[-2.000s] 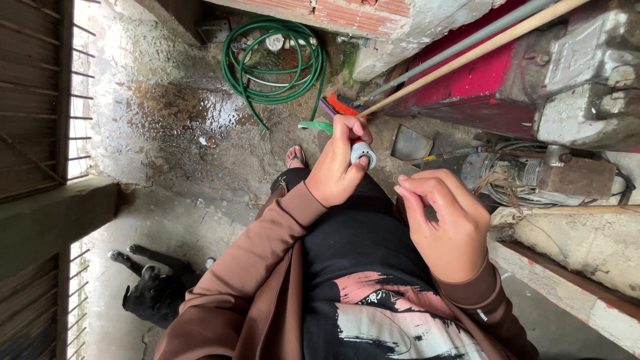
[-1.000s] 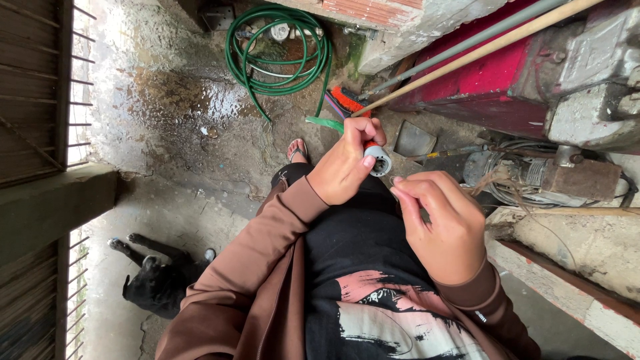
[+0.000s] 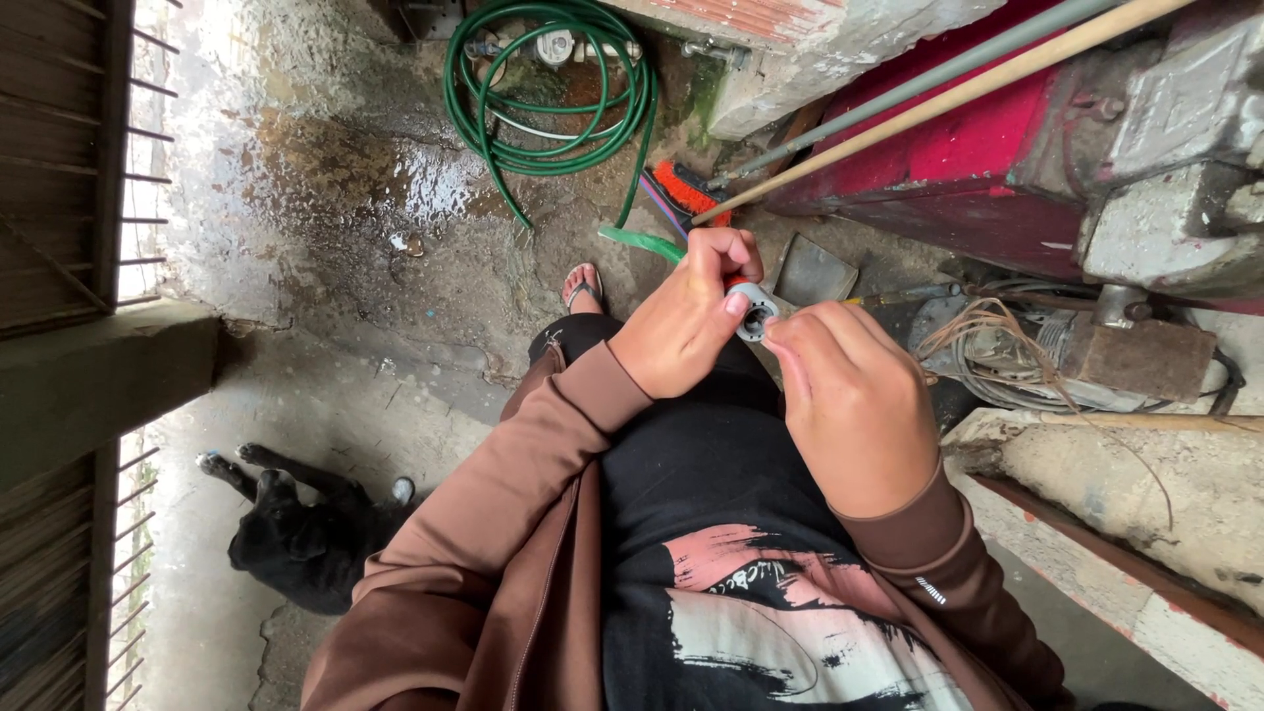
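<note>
My left hand (image 3: 691,321) is closed around a small grey and orange round plastic fitting (image 3: 755,311), whose open end faces up toward me. A piece of green hose (image 3: 642,242) sticks out on the far side of that hand; whether it joins the fitting is hidden. My right hand (image 3: 854,395) has its thumb and index fingertips pinched together at the fitting's right rim. Whether anything small lies between these fingertips cannot be made out.
A coiled green hose (image 3: 568,163) lies on wet concrete by a water meter (image 3: 554,46). Beyond my hands are an orange-bristled broom (image 3: 681,188), long poles and a dustpan (image 3: 815,272). A black dog (image 3: 301,538) lies at left; a motor with cables (image 3: 1066,346) sits at right.
My right hand has moved left, from apart to the fitting's rim. The fitting in my left hand has turned, so its orange part and open end show more than two seconds ago.
</note>
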